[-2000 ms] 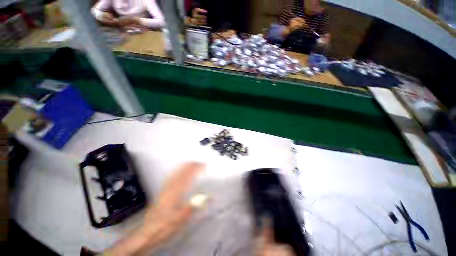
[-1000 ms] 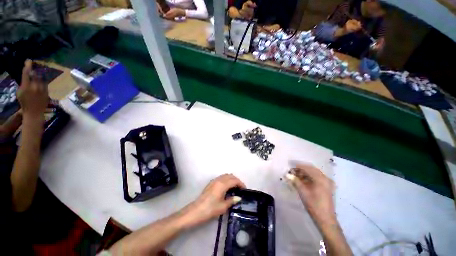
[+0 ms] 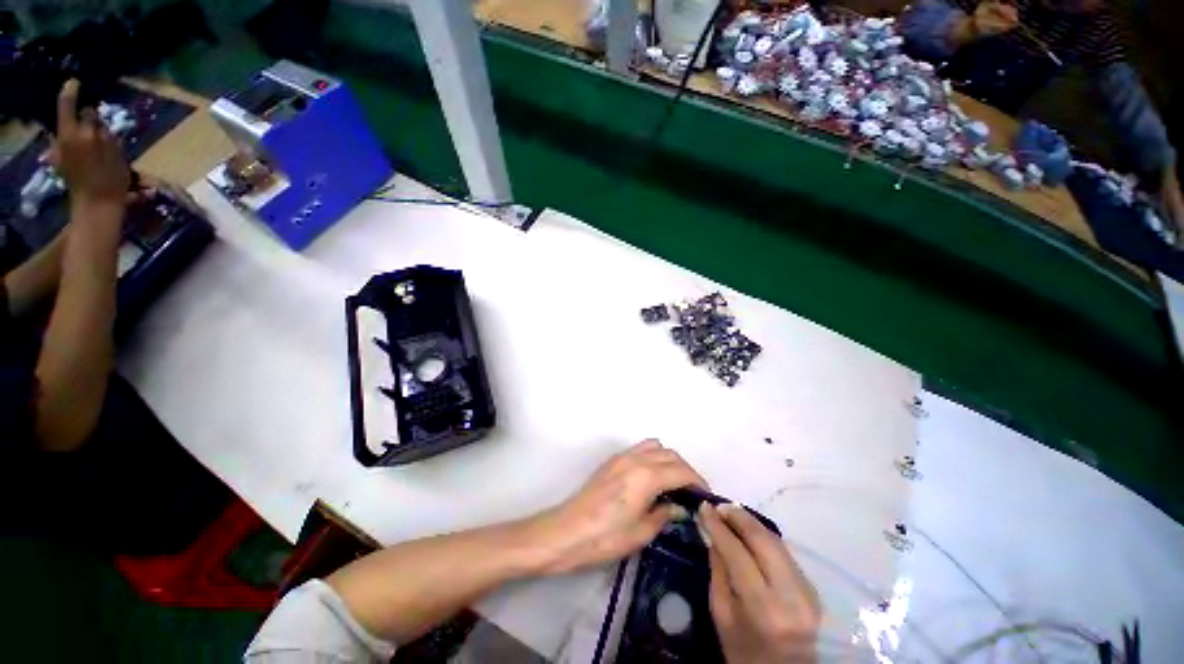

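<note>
A black plastic housing [image 3: 671,584] lies on the white bench at the lower middle, cut off by the bottom edge. My left hand [image 3: 621,509] is on its upper left corner. My right hand [image 3: 760,590] is on its upper right side, fingertips meeting my left hand's at the top end. What the fingertips hold there is hidden. A second housing [image 3: 455,422] lies open to the left, untouched. A loose pile of small metal components [image 3: 717,340] lies beyond my hands, with one piece just left of it.
A blue bench unit [image 3: 312,156] stands at the back left. Another person's arm [image 3: 81,298] and a housing are at the far left. A green conveyor [image 3: 805,279] runs behind the bench. Cutting pliers [image 3: 1127,645] lie lower right. A red stool [image 3: 208,571] is below left.
My right hand has come from the bench right of the housing onto its top end, beside my left hand. The view has shifted, so the bench things sit higher and further right.
</note>
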